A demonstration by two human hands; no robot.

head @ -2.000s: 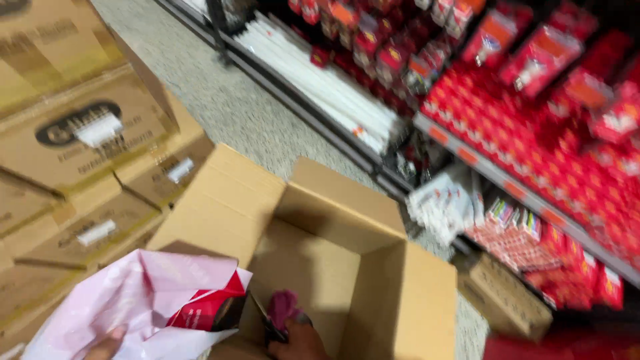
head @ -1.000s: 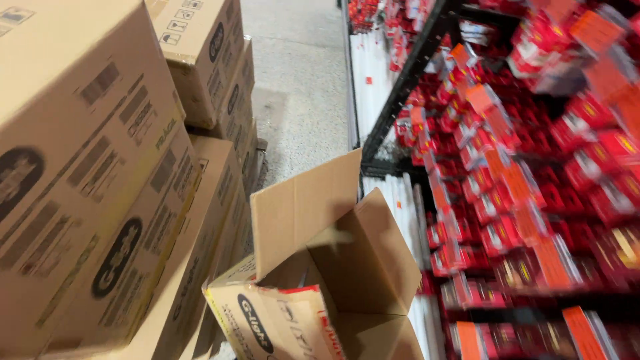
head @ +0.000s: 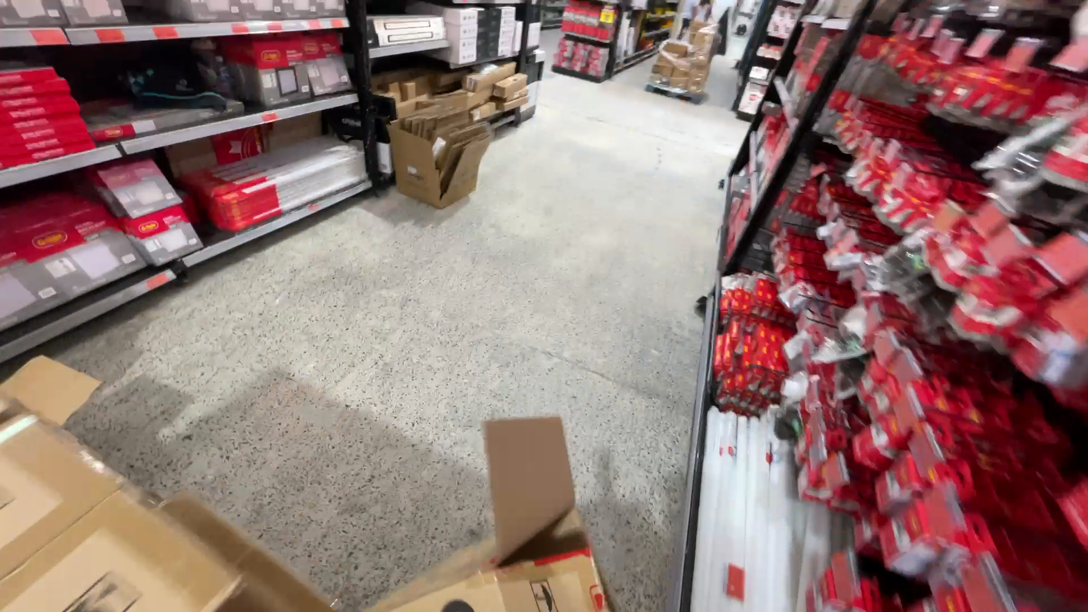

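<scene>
Neither of my hands shows in the head view. At the bottom centre a cardboard box [head: 544, 586] with printing and a red edge is partly in view, one flap [head: 529, 476] standing upright; its inside is hidden. More brown cartons [head: 127, 544] fill the lower left corner, cut off by the frame's edge. Whether either hand touches any of them cannot be seen.
Speckled concrete floor [head: 408, 323] runs up the aisle. Red-packaged goods [head: 901, 425] hang on the right rack above long white tubes [head: 744, 510]. Shelving [head: 280, 115] with boxed lights lines the left. A carton of flattened cardboard [head: 438, 161] stands farther off, and a loaded pallet [head: 684, 64] beyond.
The view has swung up and along the aisle. My hands, white-pink plastic wrap and dark-handled tool, seen two seconds ago at the box, are out of view.
</scene>
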